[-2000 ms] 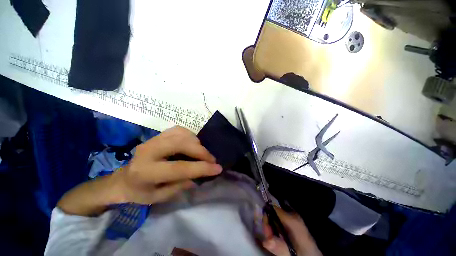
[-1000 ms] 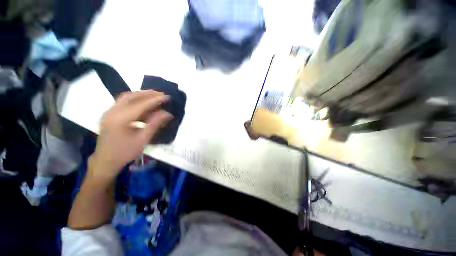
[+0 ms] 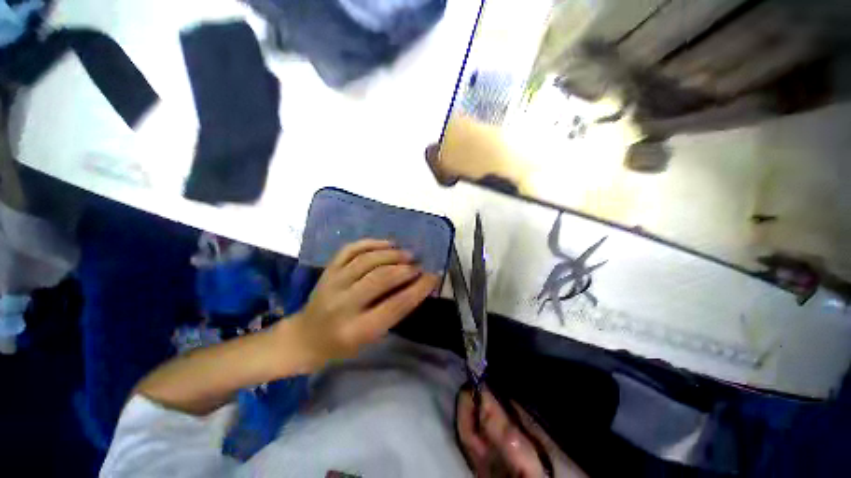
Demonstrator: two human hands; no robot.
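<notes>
My left hand (image 3: 350, 303) holds a grey-blue sewn piece (image 3: 359, 229) with rounded corners and a stitch line inside its edge. The piece lies over the near table edge. My right hand (image 3: 499, 434) grips the dark handles of the scissors (image 3: 472, 308). The blades are parted and point up the view, just right of the piece's right edge. Thin curved grey offcuts (image 3: 569, 275) lie in a small heap right of the scissors.
A dark stack of pieces (image 3: 231, 112) and a dark strip (image 3: 114, 73) lie at the table's left. A blurred grey-blue pile (image 3: 350, 37) is at the top edge. The sewing machine bed (image 3: 485, 154) is upper right. Blue material (image 3: 229, 289) hangs below the table edge.
My left hand has moved from the dark stack at the left back towards the scissors and now holds a grey-blue piece. The scissors' blades have opened. The camera view has shifted.
</notes>
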